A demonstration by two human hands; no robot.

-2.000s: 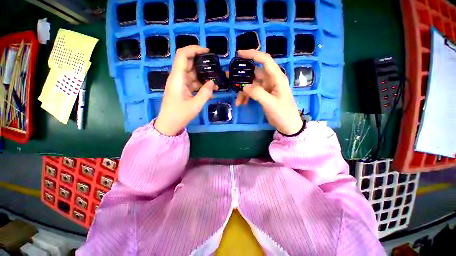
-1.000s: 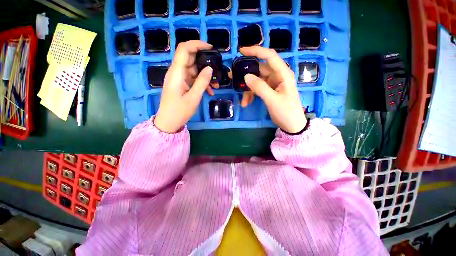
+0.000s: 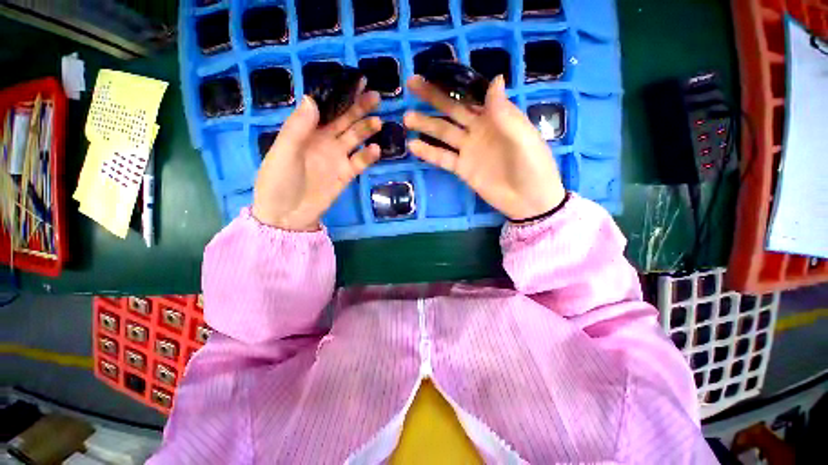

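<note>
My left hand (image 3: 313,159) holds a black watch body (image 3: 334,91) at its fingertips, palm turned up, over the blue foam tray (image 3: 363,223). My right hand (image 3: 495,150) holds a second black watch body (image 3: 456,80), also palm up and fingers spread beneath it. Both bodies are tilted and show dark, with no lit text visible. The tray's upper pockets hold rows of dark watch bodies. One with a bright reflection (image 3: 393,199) sits in a lower pocket, and another pale-looking one (image 3: 547,120) sits at the right.
At left are a red bin of sticks (image 3: 56,173), yellow sticker sheets (image 3: 118,136) and a marker pen (image 3: 148,207). At right are a black power box (image 3: 694,127) with cables, a red foam tray (image 3: 758,182) and a record sheet (image 3: 803,173). Red and white trays (image 3: 667,309) lie below the bench.
Both hands have turned palm up and moved apart, tilting the watch bodies away. The lit screens seen before are no longer visible. The view has shifted slightly.
</note>
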